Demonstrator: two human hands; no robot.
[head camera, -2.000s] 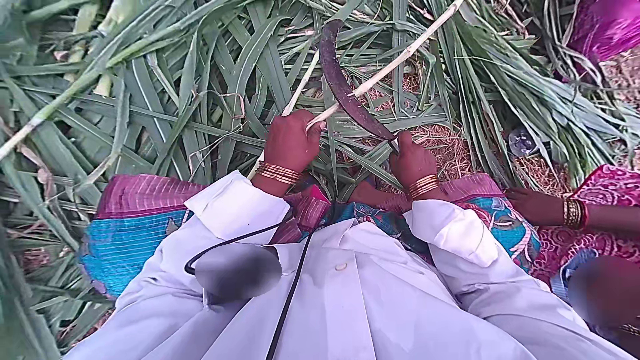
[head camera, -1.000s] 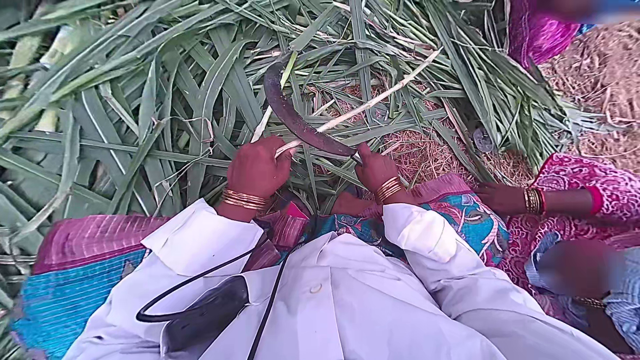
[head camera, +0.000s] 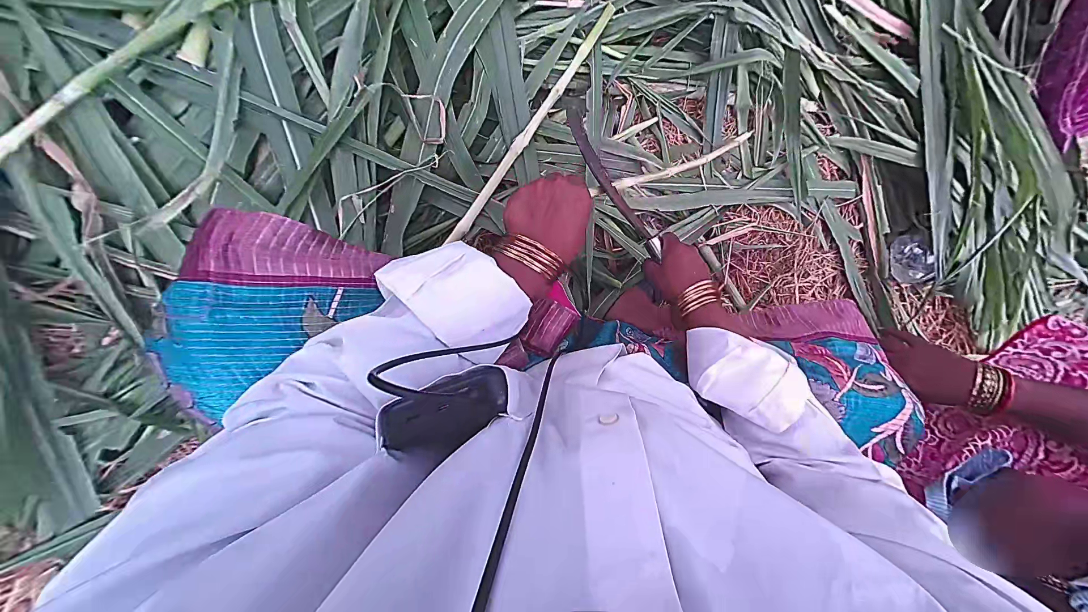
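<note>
My left hand (head camera: 548, 212), with gold bangles at the wrist, is closed in a fist near the middle of the view. A pale stalk piece (head camera: 680, 166) runs out from beside this fist to the right, passing the blade. My right hand (head camera: 680, 272), also with bangles, is closed on the handle end of a dark curved sickle (head camera: 602, 170). The sickle's blade points up and away, between my two hands, and looks narrow from this angle. Another long pale stalk (head camera: 535, 127) lies slanting just beyond my left hand. My fingers hide what the left fist encloses.
Long green leaves (head camera: 340, 110) cover the ground ahead and to the left. Dry straw (head camera: 782, 255) shows on the right, with a clear plastic piece (head camera: 911, 259) near it. Another person's hand (head camera: 926, 365) rests beside my right knee. A black cable (head camera: 518, 501) hangs down my front.
The sickle has turned: its broad curved blade lay across in front of my hands and now points away from me, seen narrow. The stalk from my left fist reaches less far past the blade.
</note>
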